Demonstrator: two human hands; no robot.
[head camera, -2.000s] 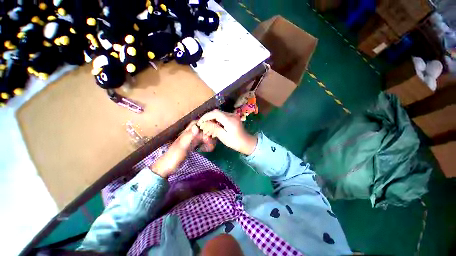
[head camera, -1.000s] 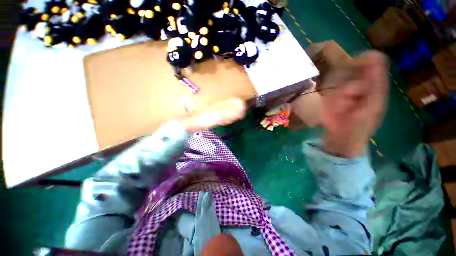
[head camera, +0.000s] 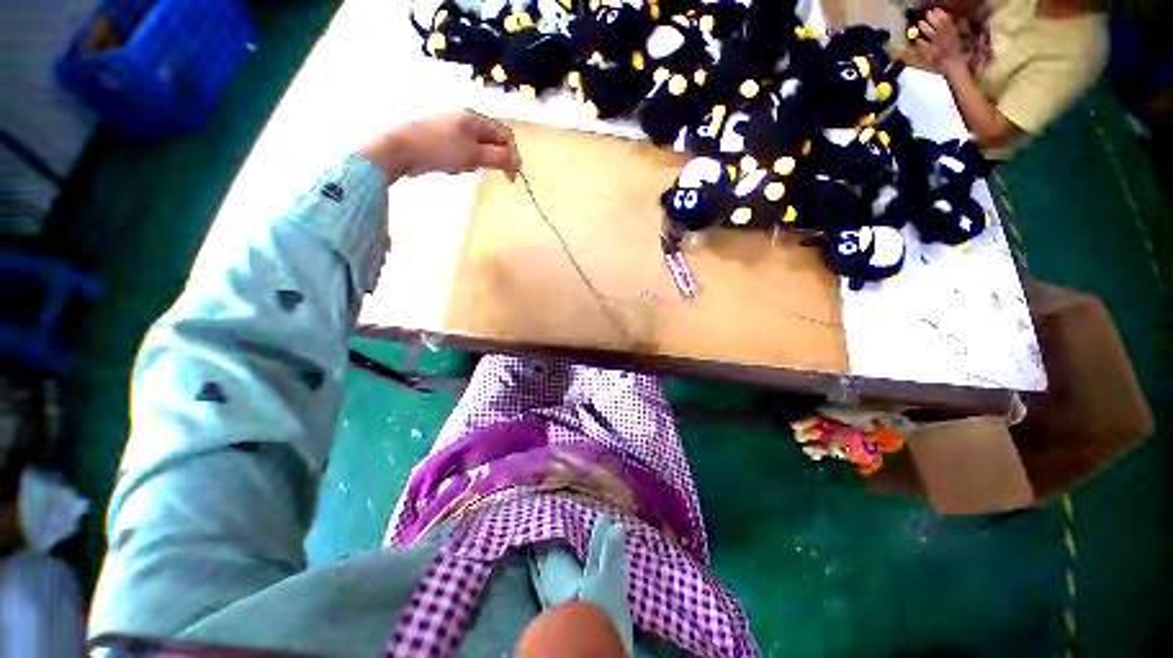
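My left hand (head camera: 466, 144) is over the left back part of the cardboard mat (head camera: 759, 324), fingertips pinched on a thin dark thread (head camera: 562, 240). The thread runs from the fingers down across the mat towards its front edge. A needle cannot be made out. My right hand is not in view. Snips with a pink-red and white handle (head camera: 682, 273) lie on the mat, dark end towards the toys. Black plush penguins with white and yellow parts (head camera: 867, 253) are heaped at the back and right of the mat.
A person's hand (head camera: 949, 45) is across the table at the upper right. A colourful soft item (head camera: 852, 445) hangs at the table's right front edge beside an open carton (head camera: 971, 465). A blue crate (head camera: 154, 62) stands at upper left.
My left hand has moved from the mat's front edge to its left back part, with thread now visible. My right hand, raised at right before, has left view. The view has shifted left.
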